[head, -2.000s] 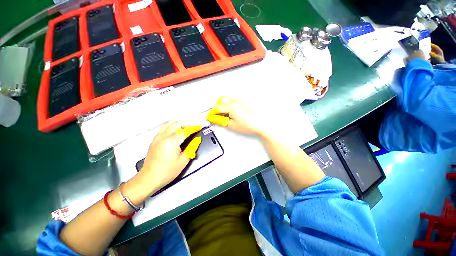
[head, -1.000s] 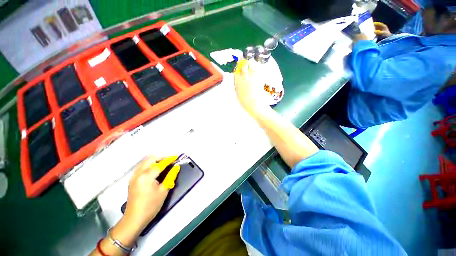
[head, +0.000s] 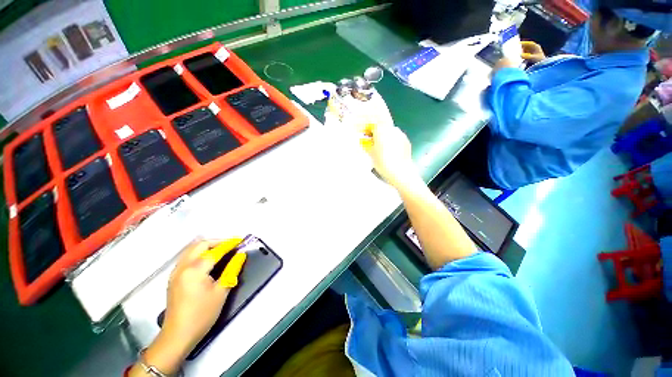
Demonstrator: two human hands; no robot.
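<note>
A smartphone [head: 256, 274] lies face up at a slant on the white work mat [head: 309, 213]. My left hand [head: 193, 298], with yellow finger cots, grips it along its length, fingertips near its upper end. Part of the phone is hidden under the hand. My right hand [head: 390, 153] is off the phone, beside the whitish waste bag [head: 356, 112], its fingers drawn together. A yellow cot shows at its fingertips; whether they pinch anything small cannot be told.
A red-orange foam tray [head: 118, 112] with several phones stands at the left. A whitish film pack [head: 121, 259] lies between tray and phone. Metal-topped jars [head: 354, 85] stand behind the bag. A black tray [head: 479, 213] is low right. A person in blue [head: 567, 118] sits at the right.
My right hand has left the phone's upper end for the waste bag, then drawn back slightly towards me. My left hand stays on the phone. The view has turned to the right.
</note>
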